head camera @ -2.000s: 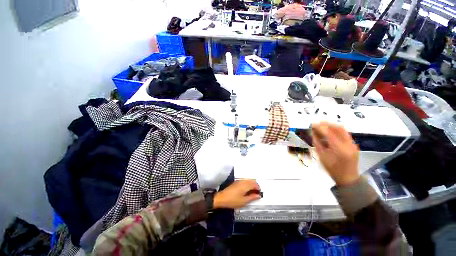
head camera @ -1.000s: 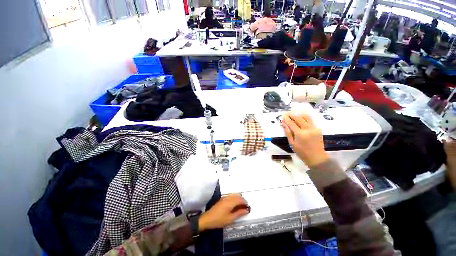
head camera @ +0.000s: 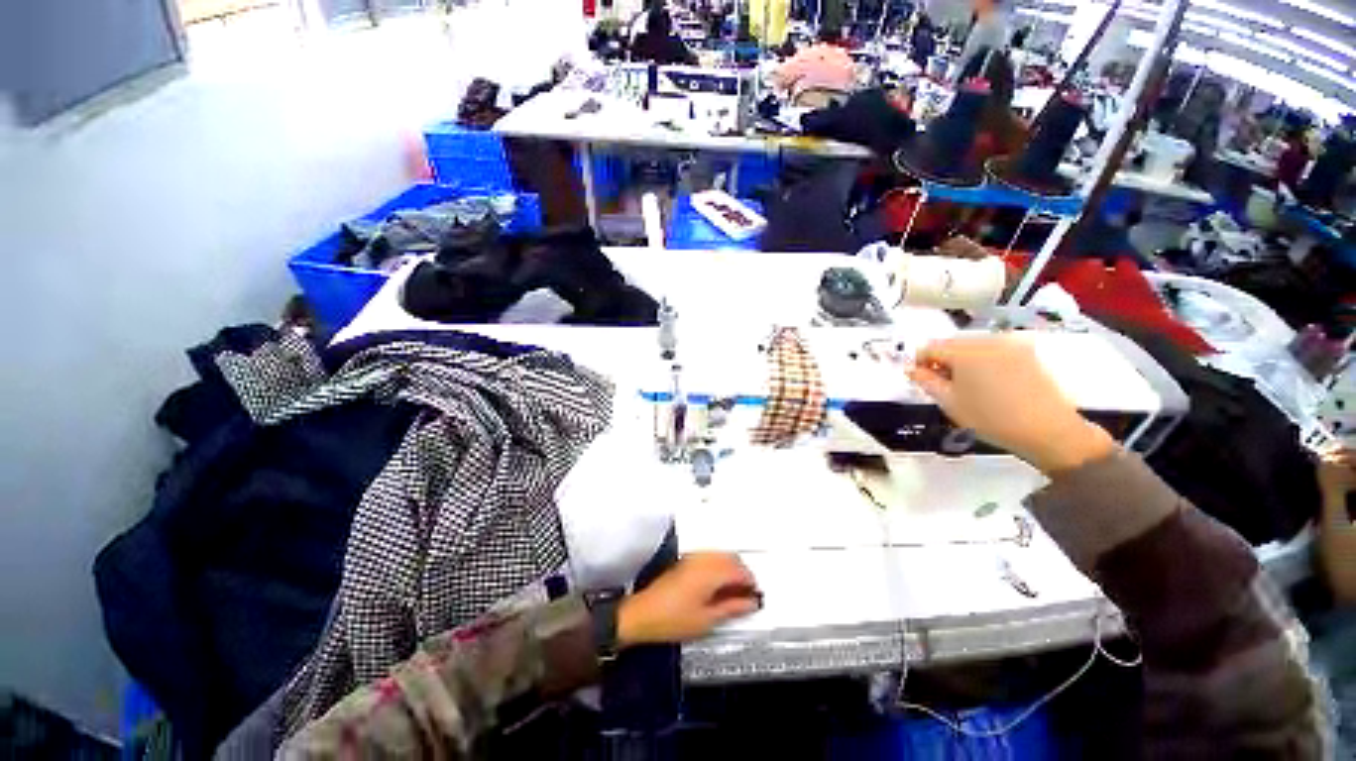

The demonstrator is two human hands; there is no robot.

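The white sewing machine [head camera: 1041,364] has a blue stripe and a dark panel. My right hand [head camera: 989,390] is over the top of its head, thumb and fingers pinched; any thread in them is too fine to make out. My left hand [head camera: 692,598] rests near the table's front edge, fingers curled, with a small dark spot at the fingertips that I cannot identify. The checked fabric [head camera: 446,491] lies at the left with navy fabric [head camera: 246,513] and a white piece [head camera: 617,513]. The needle area [head camera: 684,439] holds no cloth that I can see.
A plaid scrap [head camera: 791,390] is tied over the machine arm. A cream thread cone [head camera: 952,280] lies behind the head. Black pieces [head camera: 536,275] lie at the back. A pale thread [head camera: 1026,726] loops below the front edge. Blue crates [head camera: 335,268] stand behind. A person's hand [head camera: 1338,483] shows at the right edge.
The view has shifted. My right hand has moved up from in front of the machine panel to the top of the head. My left hand has stayed near the front edge.
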